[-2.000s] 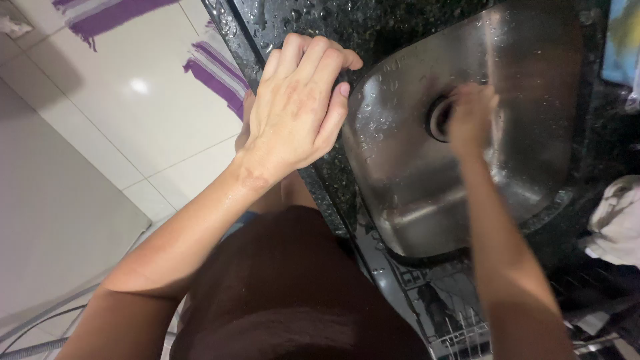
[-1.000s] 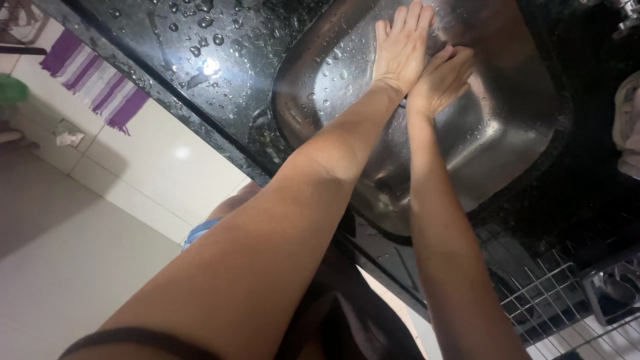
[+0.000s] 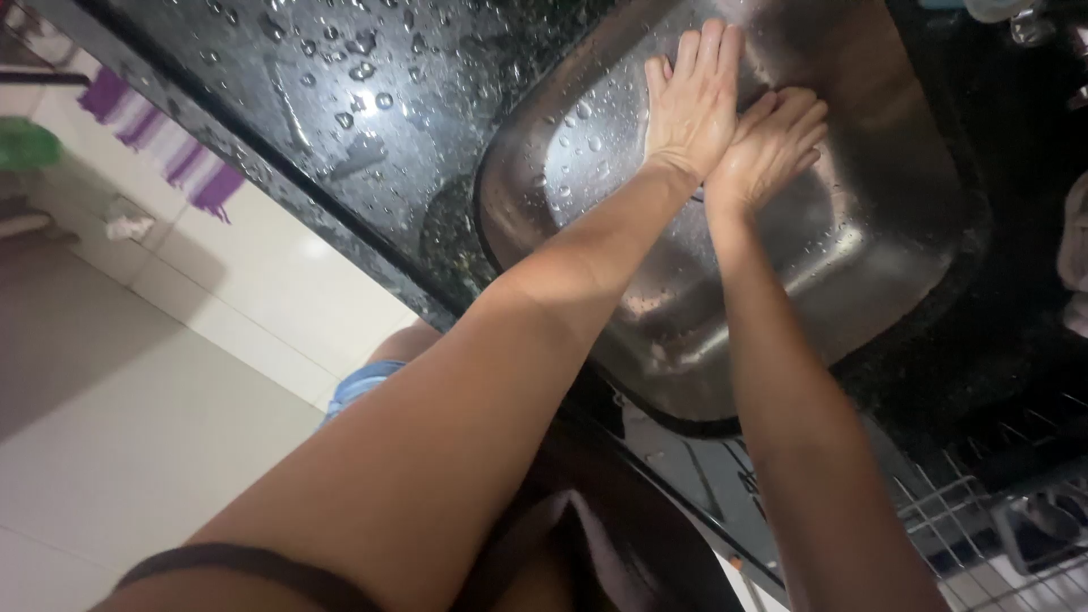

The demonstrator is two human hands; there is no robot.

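Both bare hands are over the bowl of a stainless steel sink (image 3: 884, 170) that is wet with drops. My left hand (image 3: 693, 102) is palm down with its fingers stretched away from me, and nothing shows in it. Just right of it, my right hand (image 3: 765, 149) has its fingers spread a little and its thumb side against my left hand; it too shows nothing held. The palms are turned away from view. The drain is hidden behind the hands and wrists.
Around the sink runs a dark granite countertop (image 3: 340, 110) with water drops. A wire dish rack (image 3: 952, 510) stands at lower right, a pale cloth (image 3: 1075, 255) at the right edge. A purple and white striped rug (image 3: 161, 140) lies on the tiled floor beyond the counter's edge.
My left hand has gone from the counter's edge into the sink, beside my right hand. Over the last second both hands have stayed together there. The view has shifted.
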